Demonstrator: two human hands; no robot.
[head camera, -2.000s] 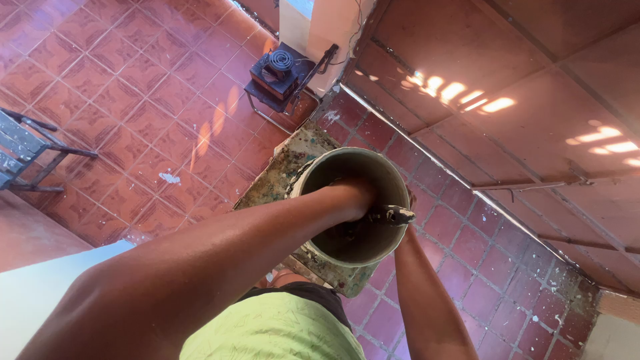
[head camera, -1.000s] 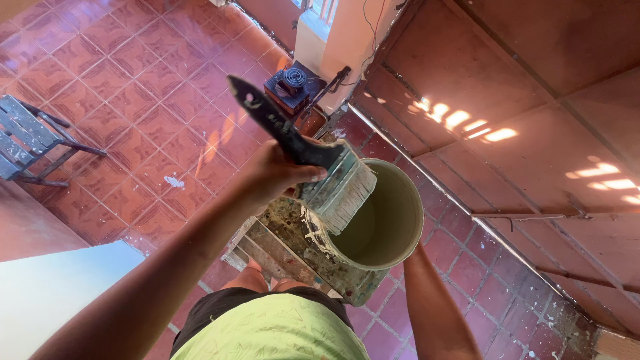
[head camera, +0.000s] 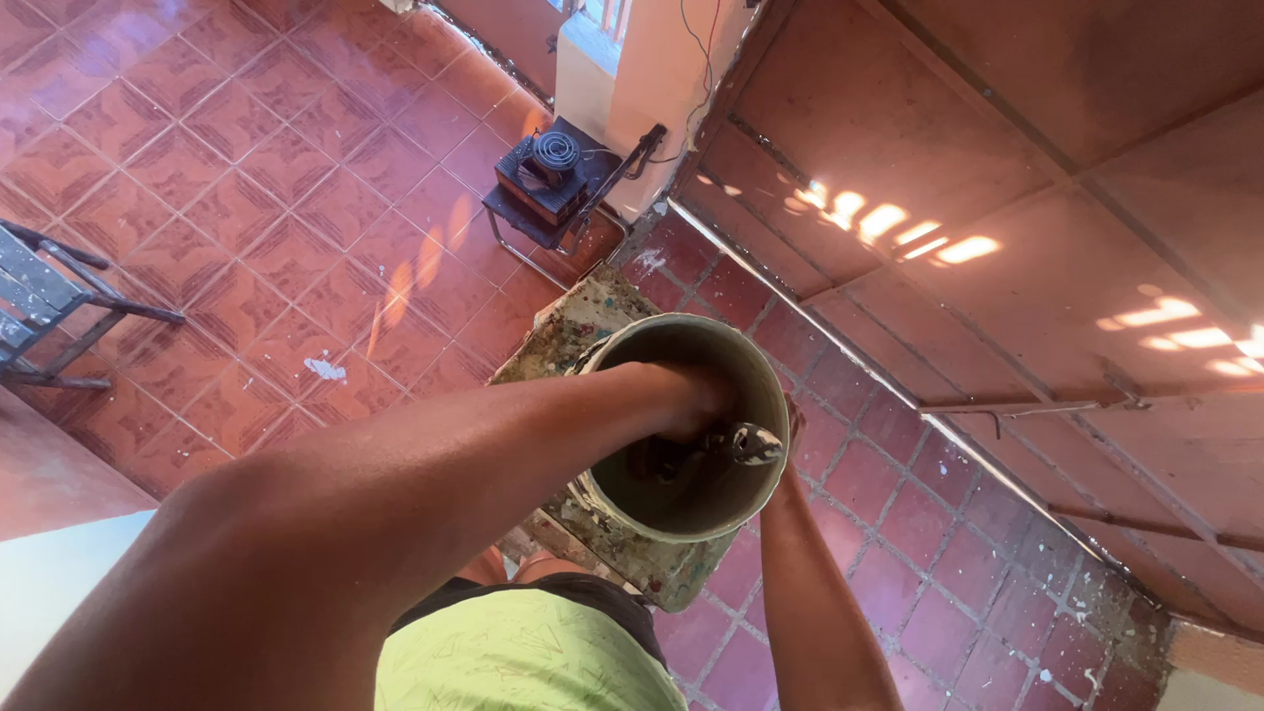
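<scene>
A paint-smeared plastic bucket (head camera: 681, 525) stands over a paint-stained board (head camera: 583, 311) in front of my body. From the left, my left arm reaches down inside it. My left hand (head camera: 703, 400), in shadow and partly hidden, is closed around a wide paintbrush, whose dark, chipped handle end (head camera: 755, 444) points up near the right inner wall. The bristles are out of sight. At the bucket's outer right side is my right hand (head camera: 796, 420), holding the bucket, with most of its fingers hidden behind the wall.
A small dark stand (head camera: 533, 219) bearing a box and a coil-shaped item is beyond the bucket, by the wall corner. A worn wooden chair or stool (head camera: 39, 286) is at far left. A large reddish metal-framed panel (head camera: 889, 326) rises on the right. Paint spots mark the tiles.
One second ago my left hand held the paintbrush up over the bucket's left rim; now hand and brush are down inside the bucket. My right hand stays at its right side.
</scene>
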